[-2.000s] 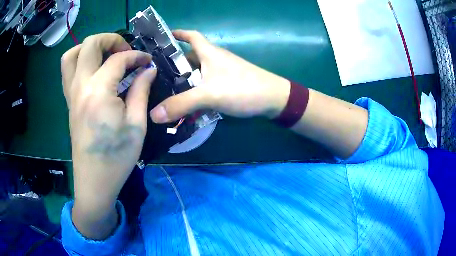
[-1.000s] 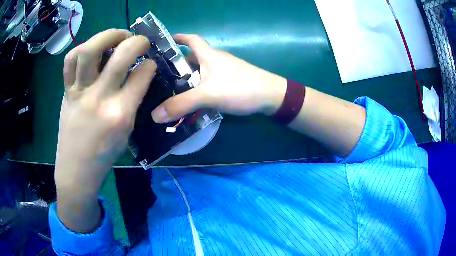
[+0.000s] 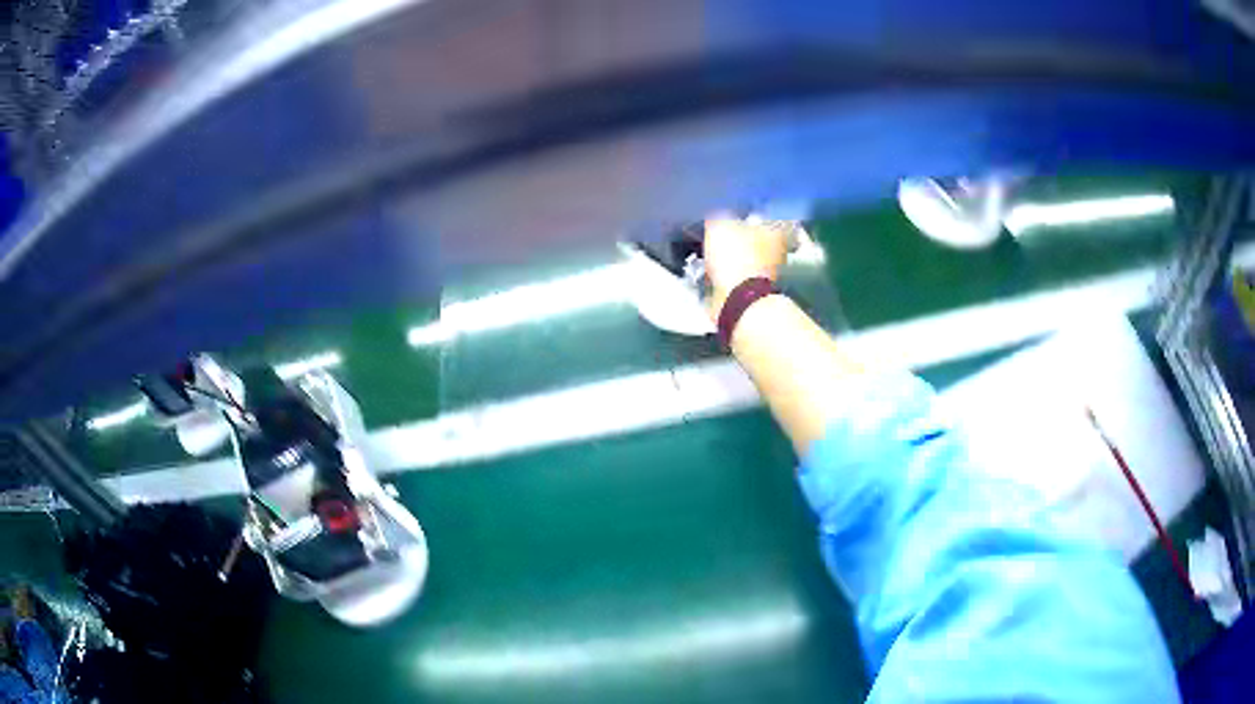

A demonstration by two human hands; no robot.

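Note:
My right hand [image 3: 745, 253], with a dark red wrist band, is stretched far forward at the upper centre. It is on a projector housing [image 3: 672, 300] with a rounded white base and black inside. The fingertips are partly hidden and blurred. My left hand is not in view. Another white housing with black modules and a red part [image 3: 395, 580] lies at the left of the near green bench.
A large blurred blue and dark band covers the top. A white rail [image 3: 551, 431] crosses the bench. Another white-based unit [image 3: 952, 217] is at the upper right. Black parts [image 3: 158, 591] are piled at left. White paper [image 3: 1025, 413] and a red lead [image 3: 1140, 492] lie at right.
The view has swung forward. The housing both hands worked on is no longer close to my body. My right arm now reaches far ahead, and my left hand has left the picture.

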